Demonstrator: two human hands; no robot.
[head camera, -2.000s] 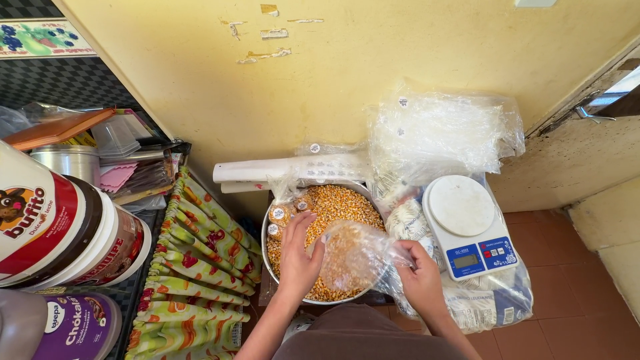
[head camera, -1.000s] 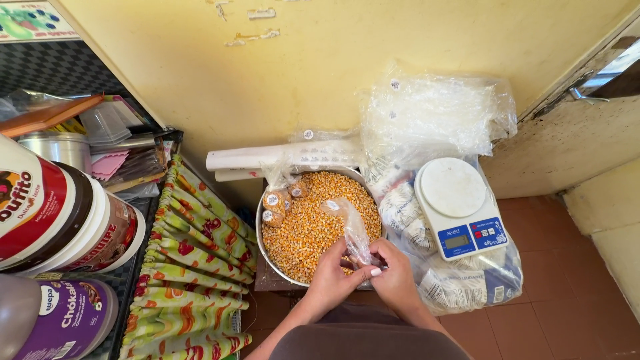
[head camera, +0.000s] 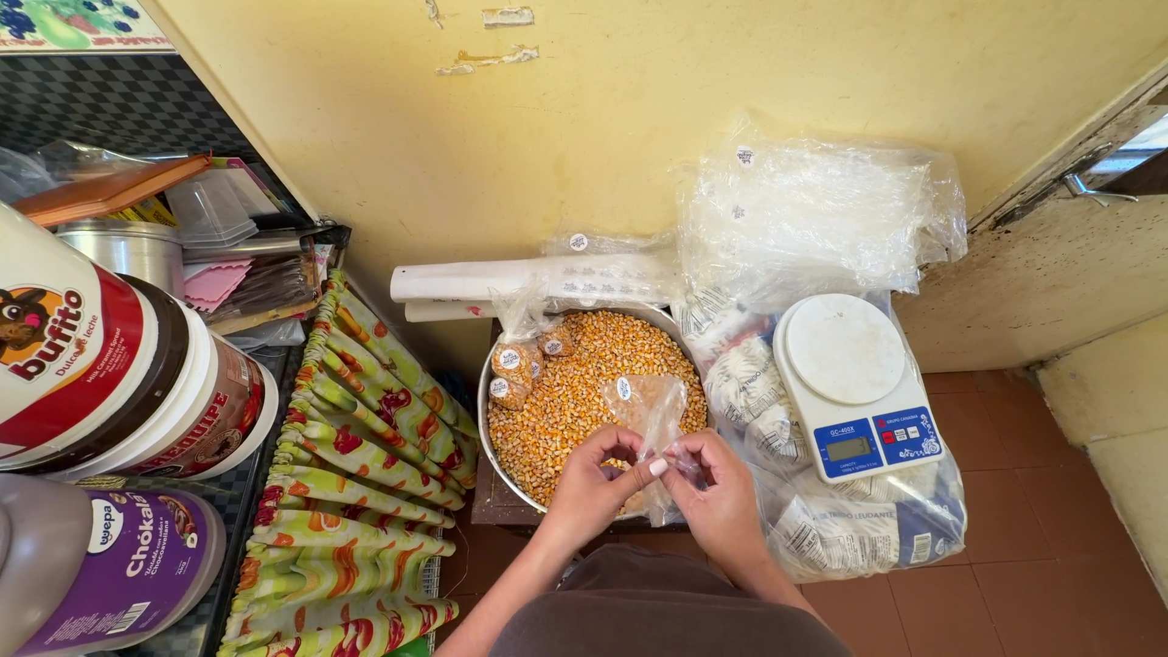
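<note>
A clear plastic bag (head camera: 659, 406) with a round sticker is pinched between my left hand (head camera: 598, 484) and my right hand (head camera: 716, 488), over the front rim of a round metal pan. Corn kernels (head camera: 570, 438) fill the pan (head camera: 486, 429). Both hands have their fingertips close together on the gathered part of the bag; what lies inside the bag is hard to tell. Several small filled bags with stickers (head camera: 516, 365) rest on the corn at the pan's left side. To the right, a white digital scale (head camera: 847, 365) lies on wrapped packages (head camera: 821, 538), its plate bare.
Behind the pan lie paper rolls (head camera: 474, 281) against the yellow wall. A heap of clear plastic bags (head camera: 821, 214) stands behind the scale. At left are a fruit-print curtain (head camera: 347, 511), a bufito tub (head camera: 73, 347), a Chókala jar (head camera: 128, 566) and a metal pot (head camera: 128, 251).
Two seconds ago my hands were apart, with the bag spread above the corn. Now they are together at the pan's front edge, and the bag is gathered between the fingers.
</note>
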